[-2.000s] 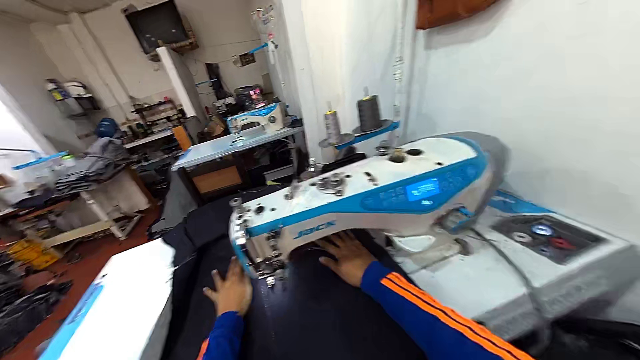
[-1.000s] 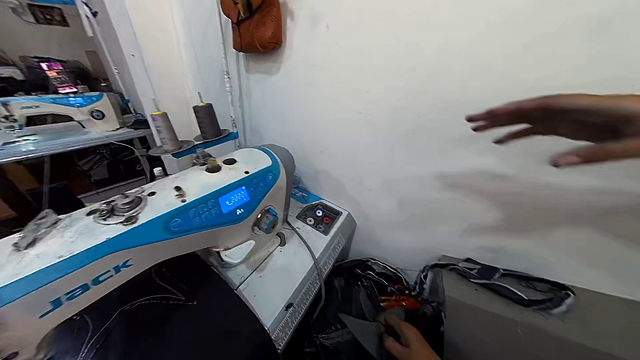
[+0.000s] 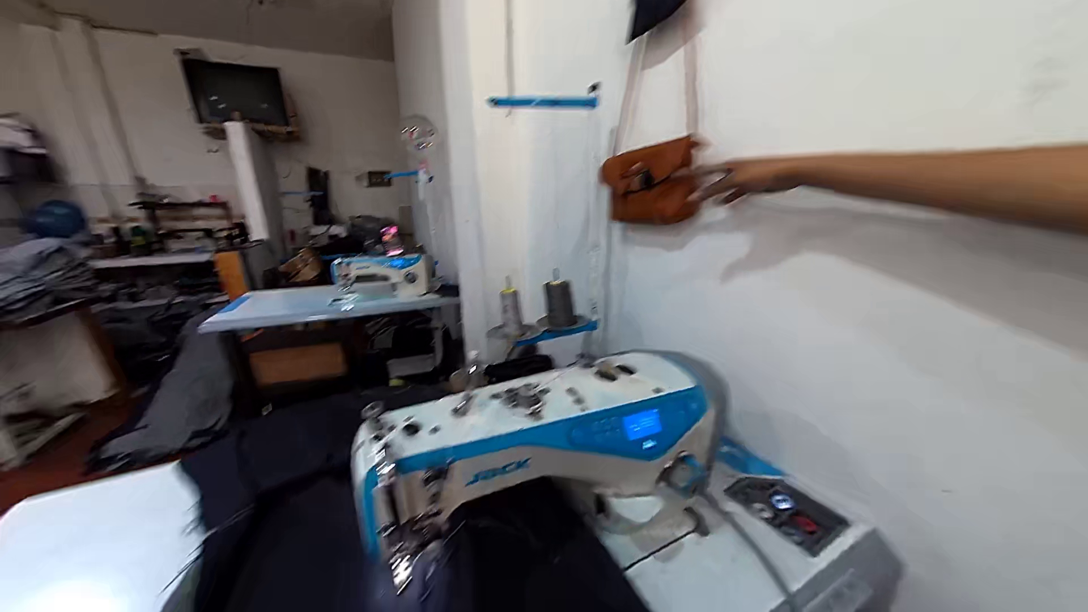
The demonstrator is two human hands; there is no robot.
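Note:
Neither my left hand nor my right hand is in view. A white and blue Jack sewing machine (image 3: 544, 433) stands in front, its small screen lit blue. Dark fabric (image 3: 289, 518) lies under its needle area and spreads over the table to the left. Two thread cones, one light grey (image 3: 511, 313) and one dark grey (image 3: 559, 304), stand behind the machine. From the right edge another person's bare arm (image 3: 901, 183) reaches to a brown shoulder bag (image 3: 654, 183) hanging on the wall; the fingers are at the bag's right side, and blur hides whether they grip it.
A recessed tray (image 3: 786, 512) with small items is set in the table right of the machine. The white wall (image 3: 867, 374) rises close behind it. Further back stand a second sewing machine (image 3: 387, 274) on a table (image 3: 289, 308) and piles of grey cloth (image 3: 42, 272).
Two seconds ago both my hands lay on the dark fabric; now neither shows. The other person's hand, apart from the bag a second ago, is now at it. The view has swung right, then back left.

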